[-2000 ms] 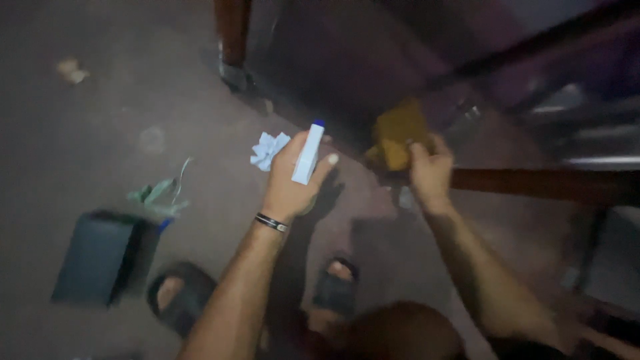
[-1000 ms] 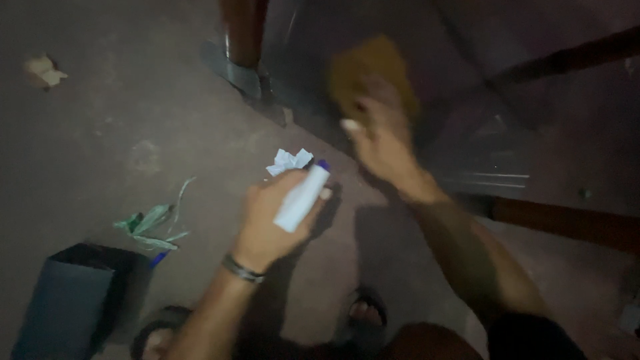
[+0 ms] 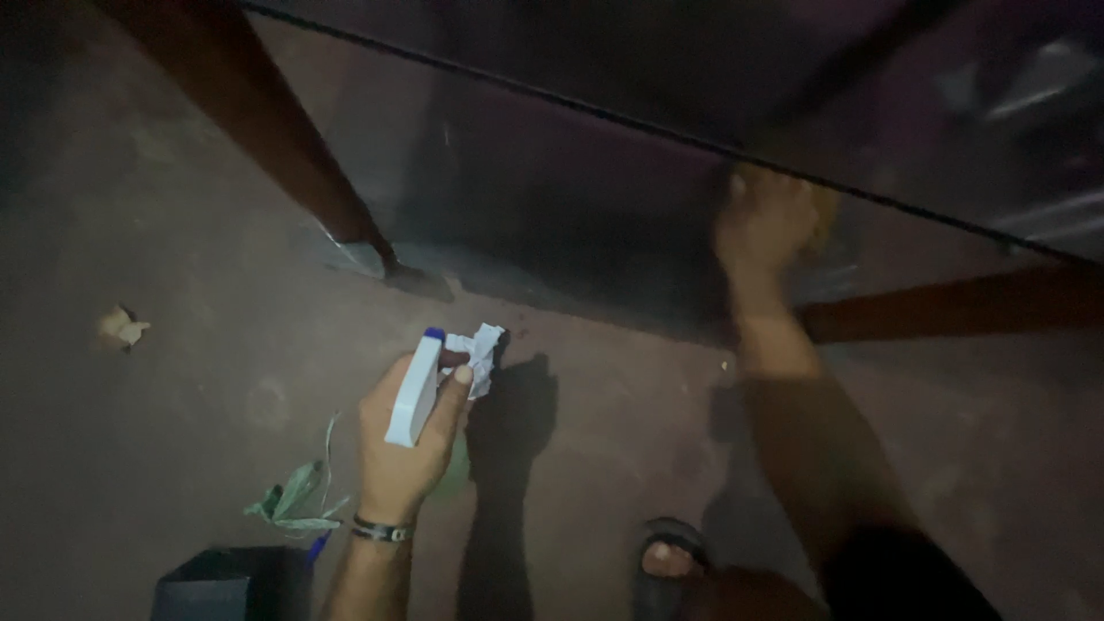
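My left hand is closed around a spray bottle, whose white trigger head with a blue nozzle points away from me. Part of the bottle's greenish body shows below the palm. At the upper right, my right hand presses a yellow cloth against a dark, glossy panel. The hand is blurred and covers most of the cloth. Crumpled white paper lies on the floor just beyond my left hand.
A wooden leg stands left of the panel and a wooden bar lies to its right. A dark box, green plastic scraps and a pale scrap are on the floor. My sandalled foot is below.
My right hand, with the yellow cloth, has moved across the dark panel. My left hand has kept hold of the spray bottle. The view has shifted, and a dark edge now crosses the top.
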